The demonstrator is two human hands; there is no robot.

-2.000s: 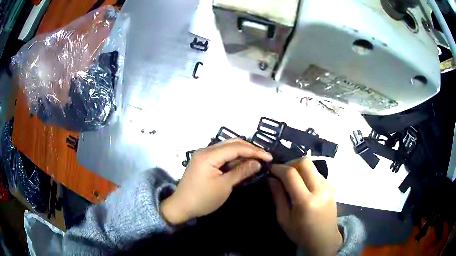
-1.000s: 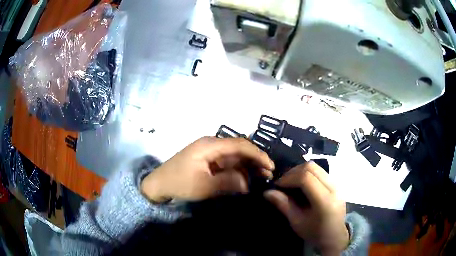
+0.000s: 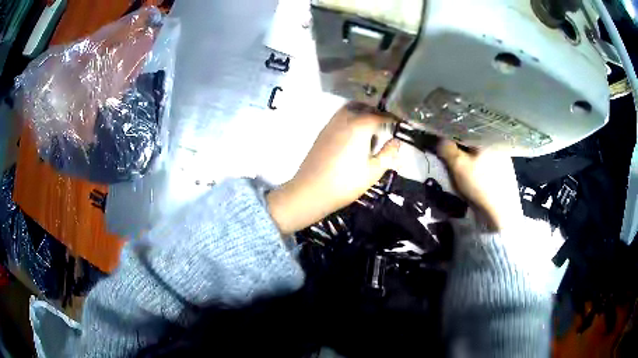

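My left hand is at the needle area of the sewing machine, beside a black slide adjuster on a black strap. My right hand is under the machine head's front edge and holds the strap from the right. My left fingertips are close to the adjuster; contact is partly hidden. Below my hands lie several black straps with adjusters and buckle parts on the bright machine bed.
A clear plastic bag of black parts stands at the left. One loose adjuster and a C-shaped black piece lie on the plate. Another adjuster lies on the orange table. Dark straps are piled at right.
Both hands have moved up and away from the wearer to the needle area, with a strap and adjuster between them. The straps in front of the wearer are more visible.
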